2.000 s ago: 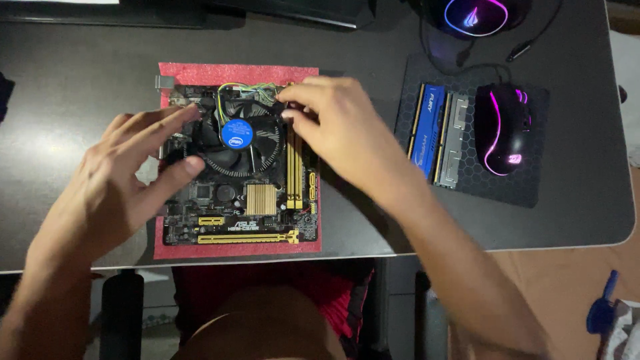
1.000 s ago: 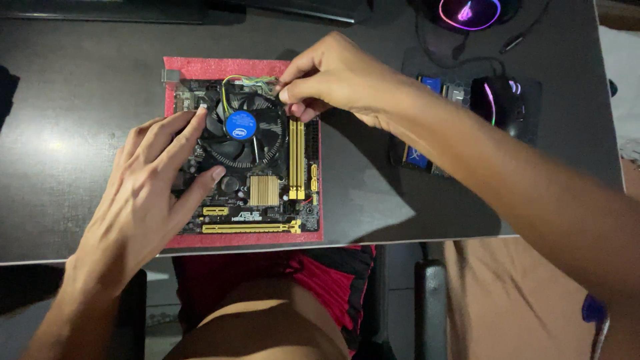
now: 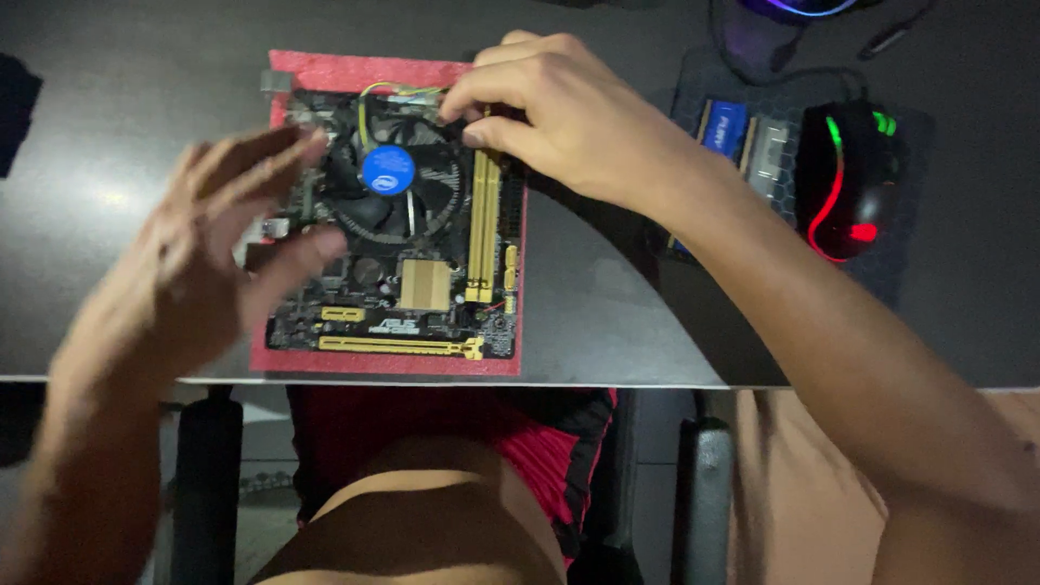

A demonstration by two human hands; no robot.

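Observation:
An ASUS motherboard (image 3: 386, 325) lies flat on a pink foam sheet (image 3: 341, 73). On it sits a black Intel CPU cooler fan (image 3: 388, 171) with a blue hub and yellow-green wires at its top. My left hand (image 3: 211, 219), blurred, is over the board's left edge, fingers apart and holding nothing. At the board's top right, my right hand (image 3: 544, 114) has its thumb and index finger close together beside the fan and the upper end of the yellow memory slots (image 3: 485, 219). Whether something small is between those fingertips cannot be seen.
Right of the board, a blue memory module (image 3: 723, 126) and a silver one (image 3: 766, 158) lie on a patterned mouse pad (image 3: 910, 195), beside a lit black mouse (image 3: 849, 179). Cables run behind it. The desk's front edge (image 3: 609, 384) passes just below the foam.
My left fingertips have lifted away from the fan's left side, where they rested a second ago. My right hand stays at the top right corner, its wrist now lower. The mouse's lights have changed colour.

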